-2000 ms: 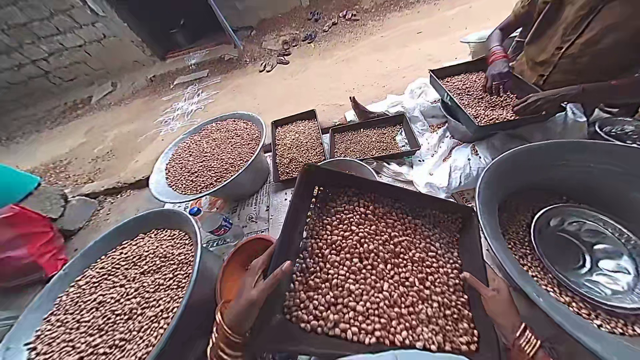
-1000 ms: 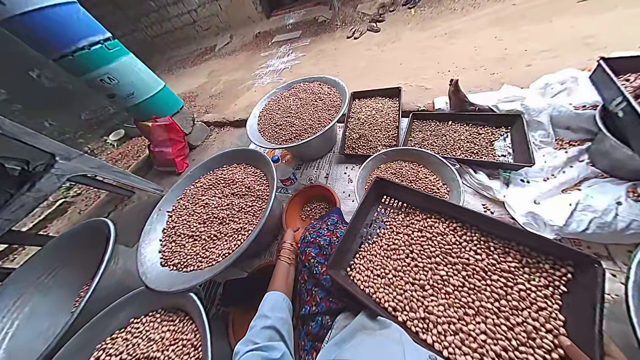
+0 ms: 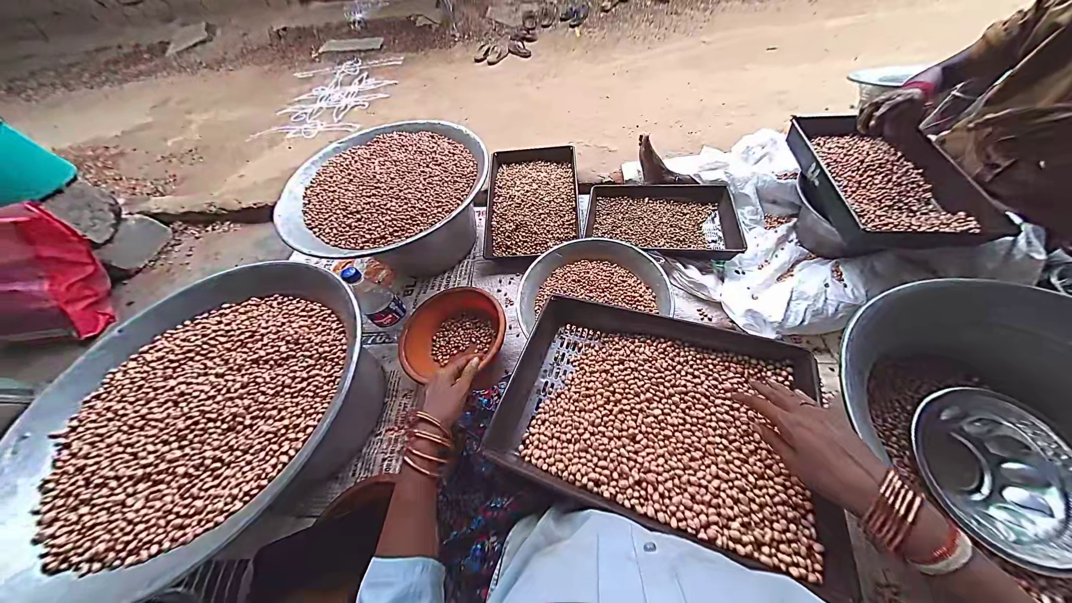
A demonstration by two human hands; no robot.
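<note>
A dark rectangular sieve tray (image 3: 804, 377) rests over my lap, tilted, with a thick layer of brown nuts or seeds (image 3: 670, 435) in it and its perforated floor bare at the upper left corner. Spread flat over the nuts at the tray's right side is my right hand (image 3: 791, 427), fingers apart. My left hand (image 3: 452, 381) is at the near rim of an orange bowl (image 3: 410, 335) that holds some smaller nuts; whether its fingers grip the rim or something inside, I cannot tell. Just beyond the tray stands a round metal bowl (image 3: 529, 289) of nuts.
Large metal basins of nuts stand at left (image 3: 339, 293) and back left (image 3: 289, 201). A plastic bottle (image 3: 381, 301) stands between them and the orange bowl. Two trays (image 3: 488, 209) (image 3: 737, 222) lie behind. At right are a deep basin (image 3: 854, 335) with a steel plate (image 3: 988, 469), and a person's hand (image 3: 892, 113) over another tray.
The view has swung back to the right. Two seconds ago both my hands were at the sides of the sieve tray; now my left hand is at the orange bowl and my right lies over the nuts.
</note>
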